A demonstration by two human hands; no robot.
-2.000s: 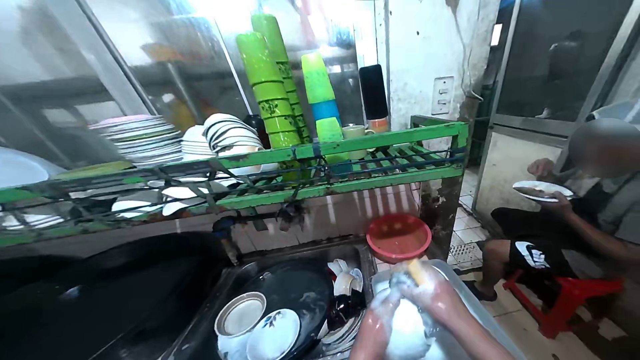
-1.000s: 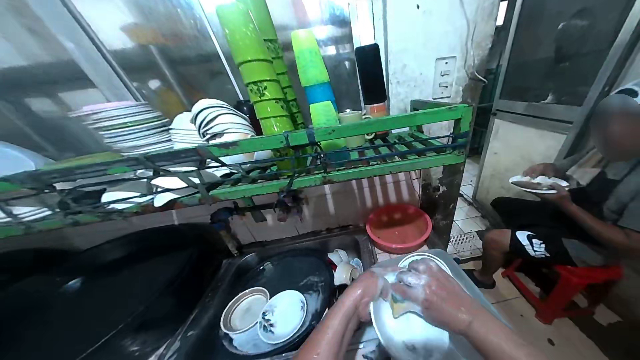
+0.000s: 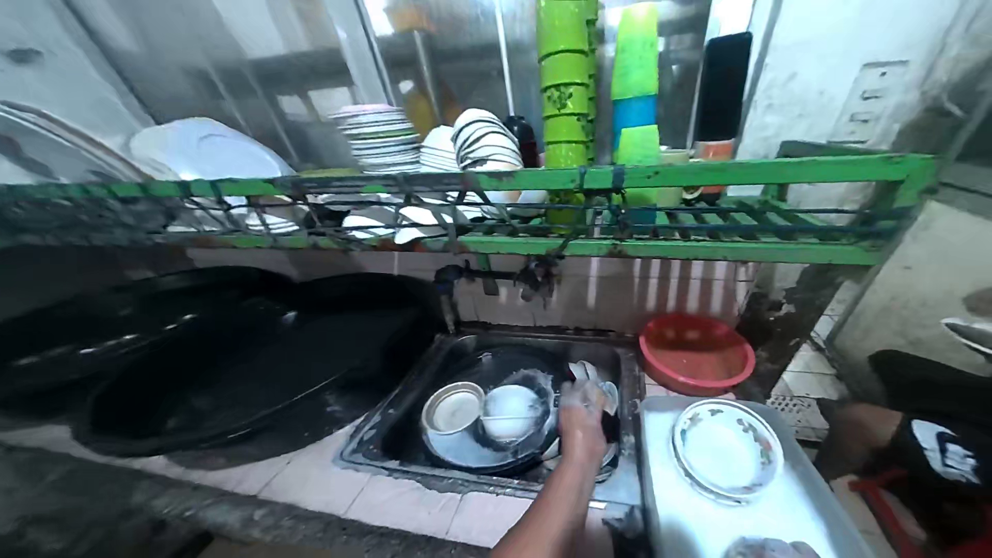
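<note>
My left hand (image 3: 583,411), wet and blurred, reaches into the metal sink (image 3: 387,457) among stacked dishes and cups; whether it grips one is unclear. Just left of it, a white bowl (image 3: 511,409) sits in splashing water, beside a smaller rimmed bowl (image 3: 454,409). Both are in a dark round basin inside the sink. A floral-rimmed white plate or shallow bowl (image 3: 728,451) rests on the whitish tub (image 3: 659,496) at the right. Only a soapy part of my right hand (image 3: 769,549) shows at the bottom edge, over that tub; its fingers are mostly out of frame.
Large black basins (image 3: 232,372) stand left of the sink. A red plastic basin (image 3: 697,356) is behind the tub. The green rack (image 3: 697,249) above holds stacked plates (image 3: 377,139), green cups (image 3: 564,101) and a dark phone (image 3: 725,87). A seated person's leg (image 3: 868,434) is at the right.
My hands have moved apart: both were at a plate over the tub, and now the left is in the sink. The view has swung left.
</note>
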